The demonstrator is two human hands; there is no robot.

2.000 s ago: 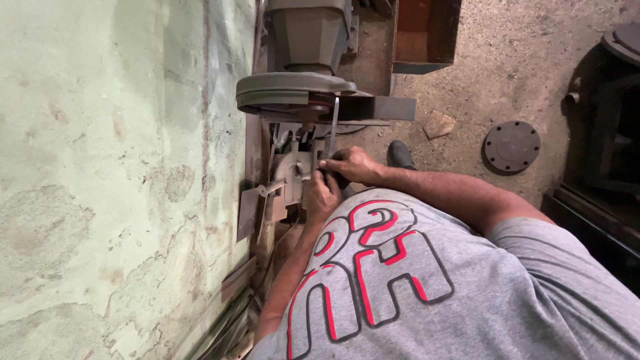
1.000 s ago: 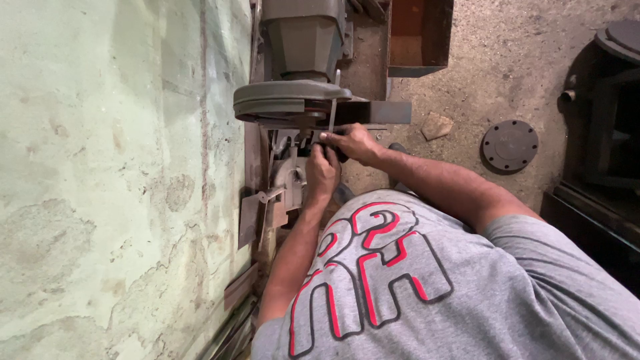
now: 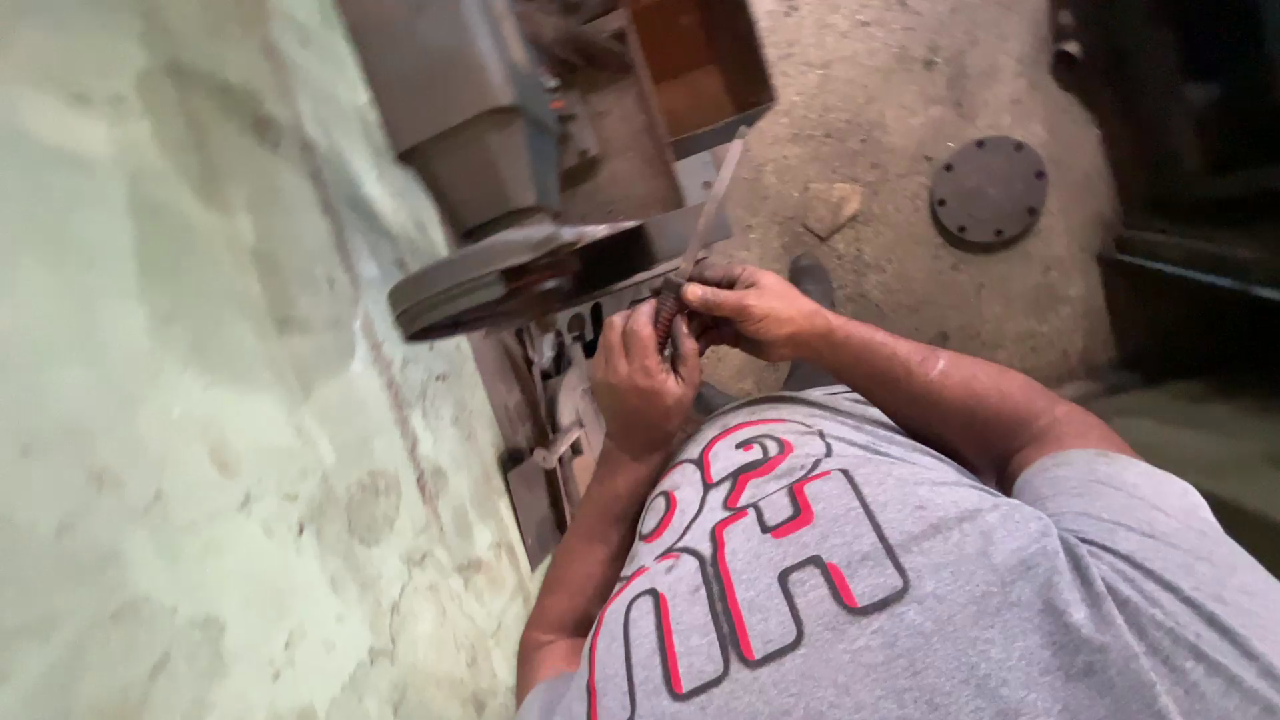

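Observation:
My left hand [image 3: 642,365] closes its fingers around a dark ribbed piece [image 3: 668,312], perhaps a handle or a threaded part. From its upper end a long thin metal bar [image 3: 712,205] points up and to the right. My right hand [image 3: 745,308] pinches the same piece near the base of the bar, thumb on top. Both hands are close together, just right of and below a round wheel or wheel guard [image 3: 470,280] on a grey machine [image 3: 470,130]. The fingers hide part of the held piece.
A mottled green wall [image 3: 200,400] runs along the left. Metal brackets [image 3: 565,440] stand below the wheel. An open rusty metal box [image 3: 700,70] is beyond the hands. On the floor lie a round flange with bolt holes [image 3: 990,190] and a flat brownish piece [image 3: 832,208]. Dark equipment stands at the right.
Both hands have come away from the wheel with the held piece. The metal bar, nearly upright in front of the wheel before, now leans right and is clear of it. The view has turned and blurred somewhat.

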